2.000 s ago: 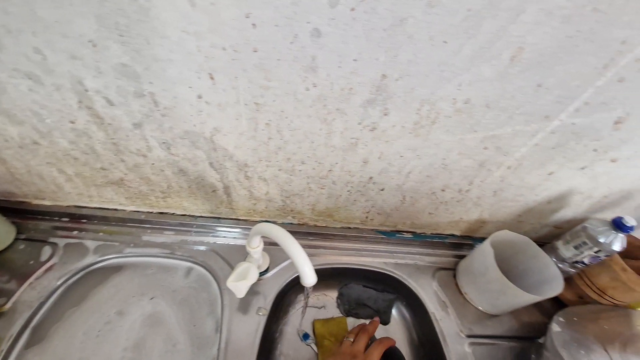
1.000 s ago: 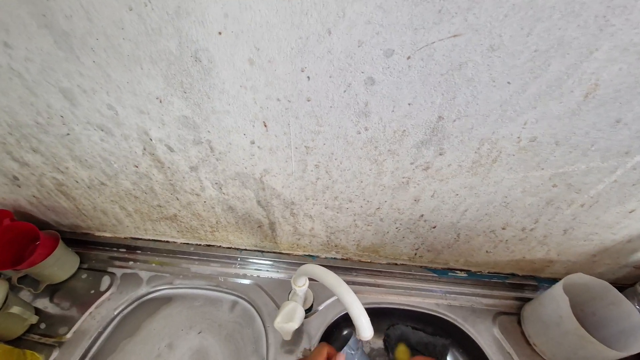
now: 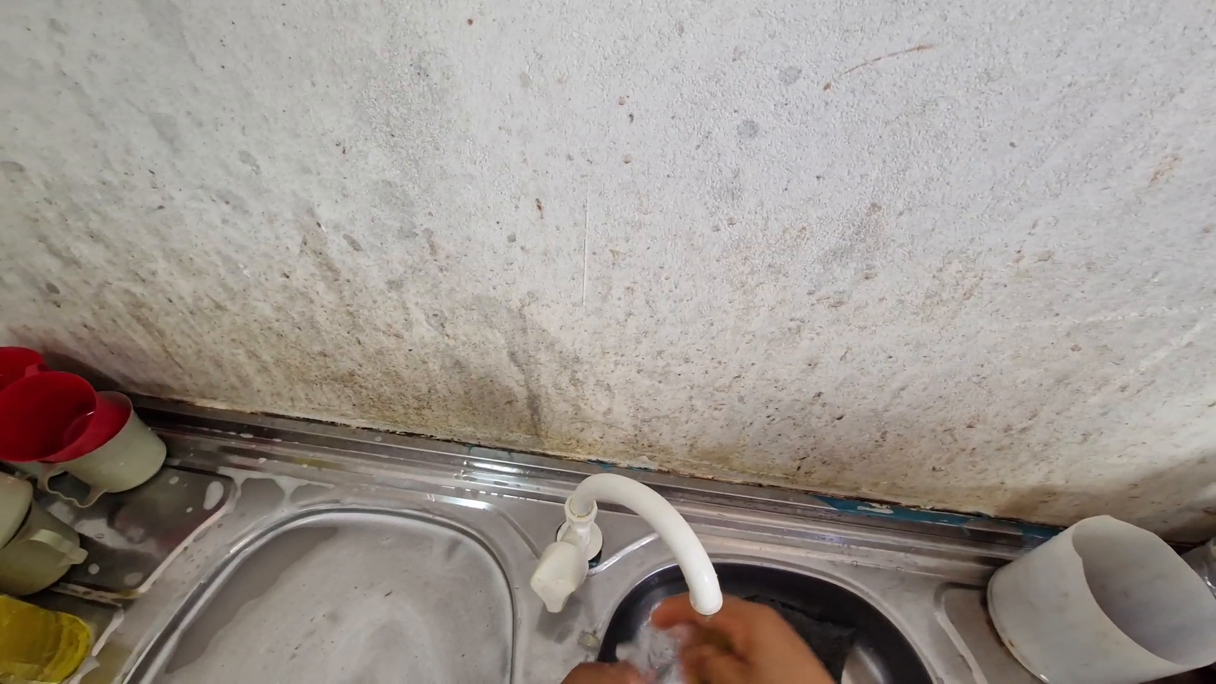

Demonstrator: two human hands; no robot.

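Observation:
Under the spout of the white plastic tap (image 3: 655, 513), my right hand (image 3: 750, 641) is over the right sink basin (image 3: 879, 617), blurred by motion. My left hand (image 3: 603, 673) shows only in part at the bottom edge, close beside it. Between the two is a clear, blurred thing (image 3: 655, 651), which may be a clear vessel or running water; I cannot tell which. My right fingers hide whatever they hold. Behind my right hand, a dark cloth or pad (image 3: 817, 632) lies in the basin.
The left basin (image 3: 351, 598) is wet steel. On the left drainboard stand a red cup (image 3: 57, 418), pale mugs (image 3: 123, 446) and a yellow container (image 3: 43, 636). A white plastic tub (image 3: 1092, 598) stands at the right. A stained wall (image 3: 608, 237) rises behind.
The view has swung left, bringing the red and pale cups into sight. The yellow-green pad, seen in the basin two seconds ago, no longer shows clearly. Both hands are now under the spout.

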